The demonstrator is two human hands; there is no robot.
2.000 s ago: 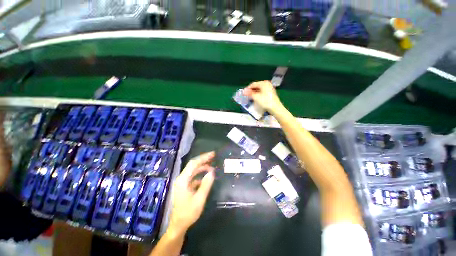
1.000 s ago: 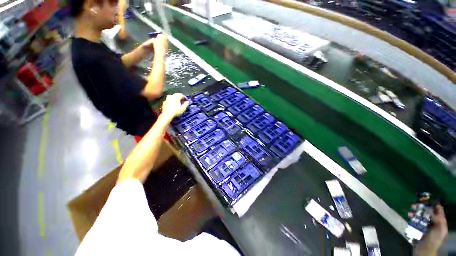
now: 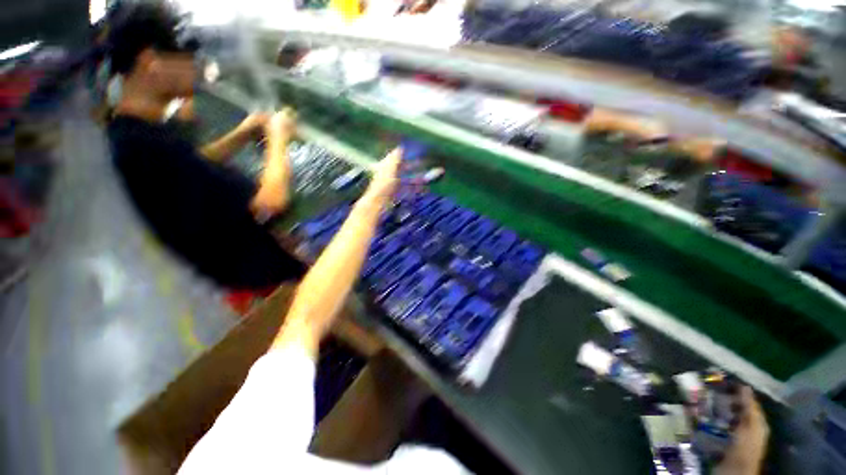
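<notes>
The picture is blurred. The black housing tray (image 3: 422, 345) holds rows of blue phone housings (image 3: 467, 325). My left hand (image 3: 384, 176) is stretched over the tray's far end. Blue shows at its fingertips, but I cannot tell whether it grips a housing. My right hand (image 3: 745, 434), at the lower right, holds a phone board assembly (image 3: 714, 404) with a dark, part-covered face. Several pale board assemblies (image 3: 631, 374) lie loose on the dark mat (image 3: 533, 390) beside it.
A green conveyor belt (image 3: 682, 264) runs behind the tray, with a pale phone (image 3: 605, 265) on it. A person in black (image 3: 190, 199) works at the left. An open brown cardboard box (image 3: 209, 385) is below the bench.
Since a second ago my left hand has moved from the tray's near left corner area to its far end. My right hand has come off the belt's edge towards the loose boards.
</notes>
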